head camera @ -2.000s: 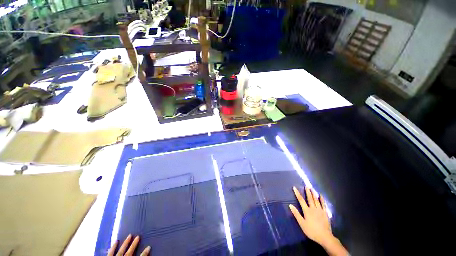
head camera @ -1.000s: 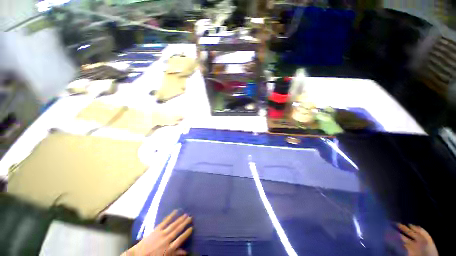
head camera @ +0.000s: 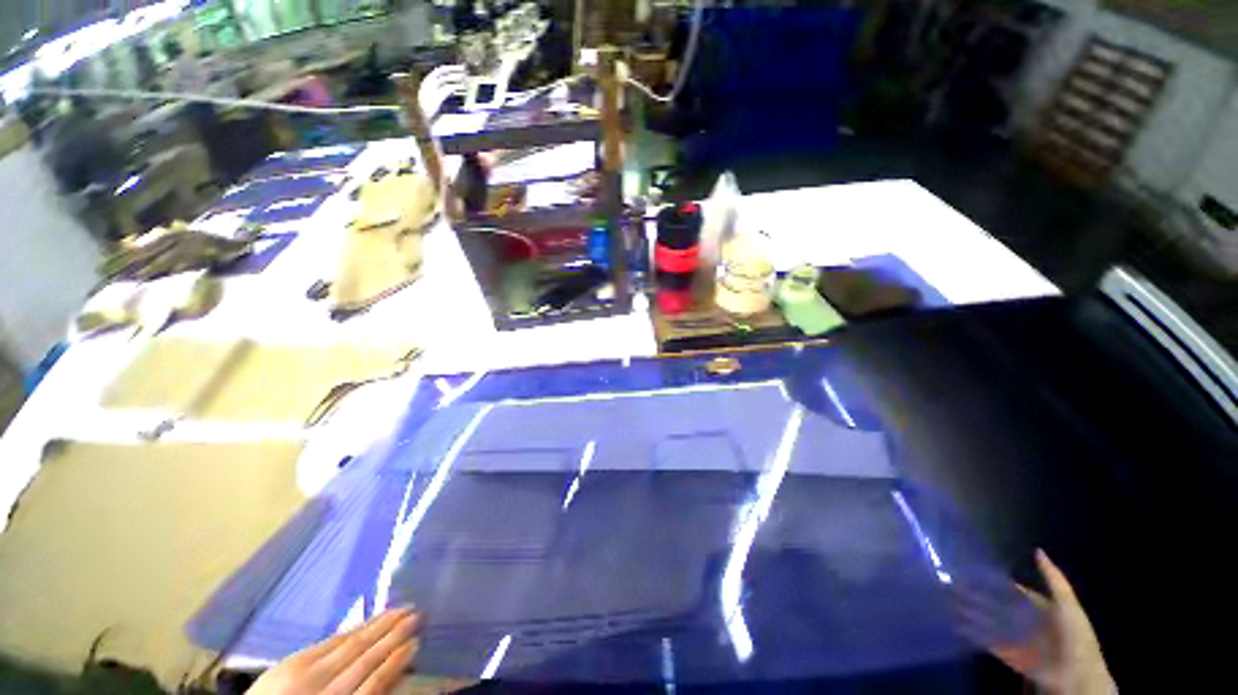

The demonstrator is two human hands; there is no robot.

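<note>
The blue-tinted clear sewing template point(head camera: 679, 557) lies in front of me, with drawn pocket outlines and bent glare strips. Its clear cover sheet point(head camera: 278, 564) looks flexed and spreads past the board at the left. A dark fabric area with a paler band above it shows through the plastic. My left hand point(head camera: 346, 659) is at the near left edge, fingers together; its thumb is hidden, so its grip is unclear. My right hand point(head camera: 1059, 638) holds the near right edge, thumb up and blurred fingers seen through the plastic. Both hands are cut off by the picture's lower edge.
Tan panels point(head camera: 149, 530) lie on the white table at left. Behind the template stand a brown rack point(head camera: 618, 204), a red and black item point(head camera: 676, 258), a cream container point(head camera: 743, 278) and a small jar point(head camera: 801, 285) on green cloth. A white rail point(head camera: 1181, 340) lies on the black table at right.
My hands have moved from resting on the template to its near left and right edges. The plastic now looks bent, and its glare strips have shifted. The camera view has swung left and partly back.
</note>
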